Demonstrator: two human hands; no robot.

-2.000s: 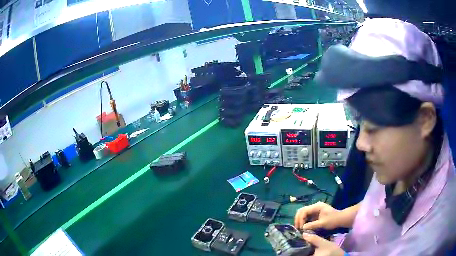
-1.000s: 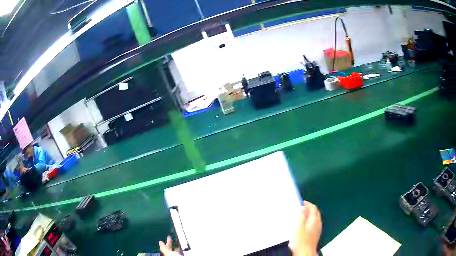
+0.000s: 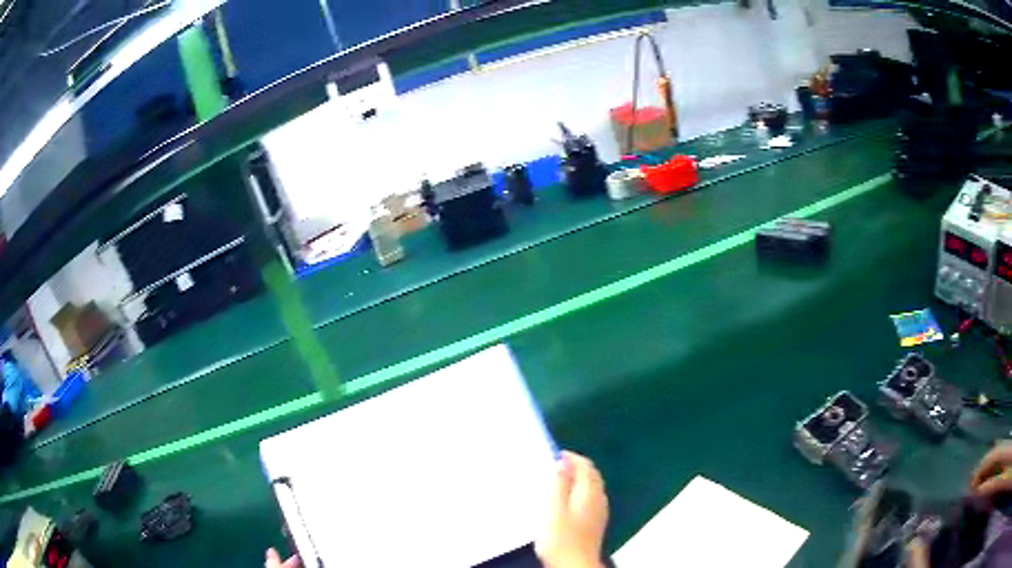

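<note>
The clipboard (image 3: pixel 416 466) is held low in front of me, tilted. Its white sheet looks blank in glare, and a blue edge shows on its right side. The dark clip (image 3: pixel 295 521) is on its left short side. My right hand (image 3: pixel 577 513) grips the clipboard's right edge, with the fingers partly hidden. My left hand (image 3: pixel 282 558) is at the clip side, mostly cut off by the bottom of the picture; only a bit of finger shows against the board. No pen can be made out.
Loose paper (image 3: pixel 712 530) lies right of my right hand. Two electronic units (image 3: pixel 843 438) lie farther right, near a colour card (image 3: pixel 917 327) and a power supply (image 3: pixel 977 250). A neighbour's hands (image 3: pixel 991 472) are at the right edge. A black housing (image 3: pixel 792 239) lies beyond; loose assemblies (image 3: pixel 167 517) are left.
The view first swung left from the neighbour to the clipboard, then slightly back right. In the last second, bench things and the clipboard have shifted left in the picture; both hands stay at the board.
</note>
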